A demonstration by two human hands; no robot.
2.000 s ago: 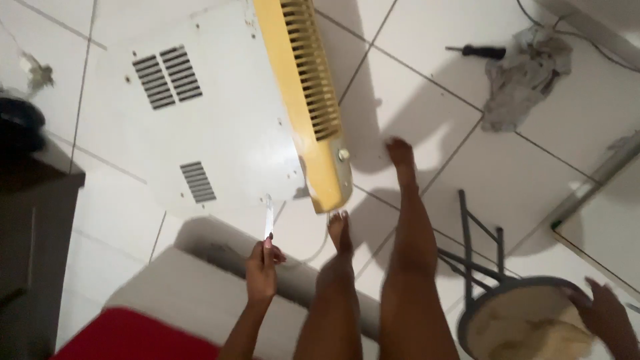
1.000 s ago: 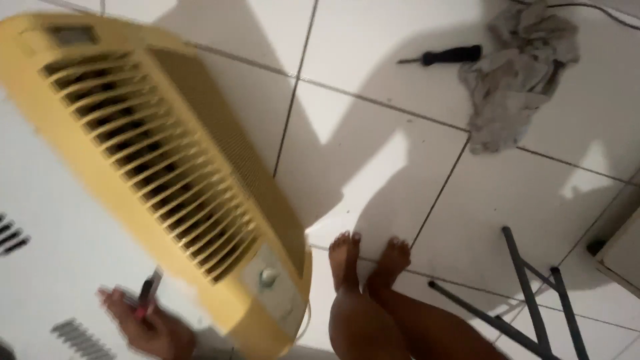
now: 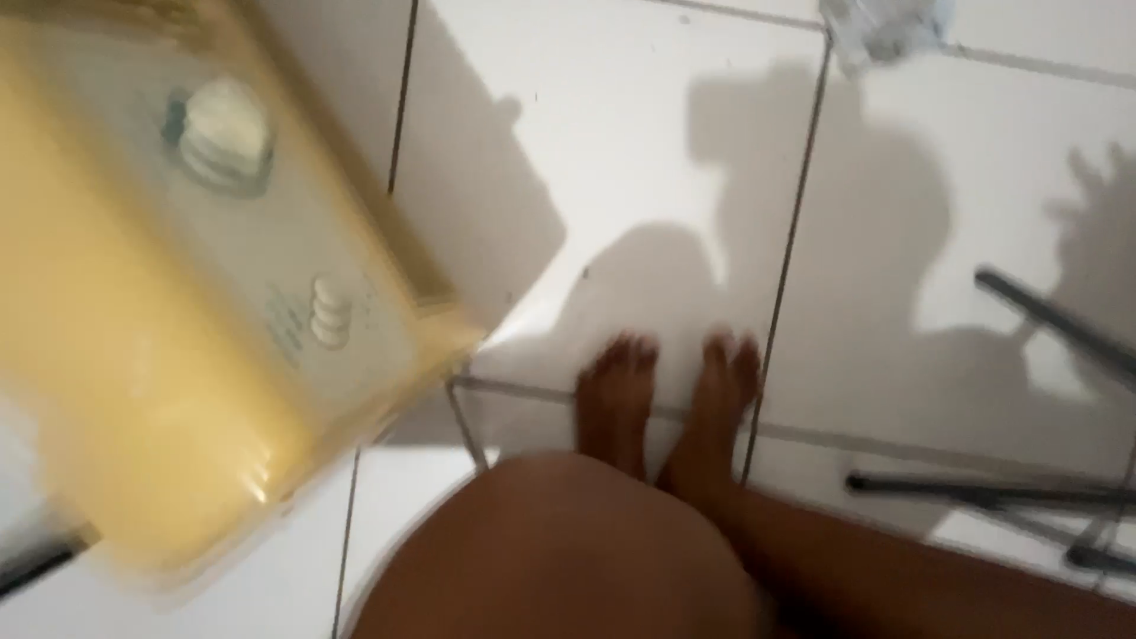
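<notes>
A yellowed plastic appliance housing (image 3: 151, 302) fills the left side of the head view, blurred by motion. Its grey control panel (image 3: 364, 364) carries a large round knob (image 3: 224, 133) and a smaller white control (image 3: 330, 311). Neither my left hand nor my right hand is in the picture, so what they hold cannot be seen. A shadow with spread fingers falls on the floor at the right edge. A dark bar-like thing (image 3: 40, 564), too blurred to name, shows at the lower left, beside the housing.
My bare feet (image 3: 617, 390) stand on white floor tiles (image 3: 621, 115), with my knee (image 3: 559, 541) below them. Dark metal legs of a stool or stand (image 3: 985, 488) reach in from the right. A crumpled greyish cloth (image 3: 887, 31) lies at the top edge.
The view has moved much closer to the appliance's control panel. The hand holding a small red and black tool beside the housing has left the view, and the screwdriver by the cloth is out of frame.
</notes>
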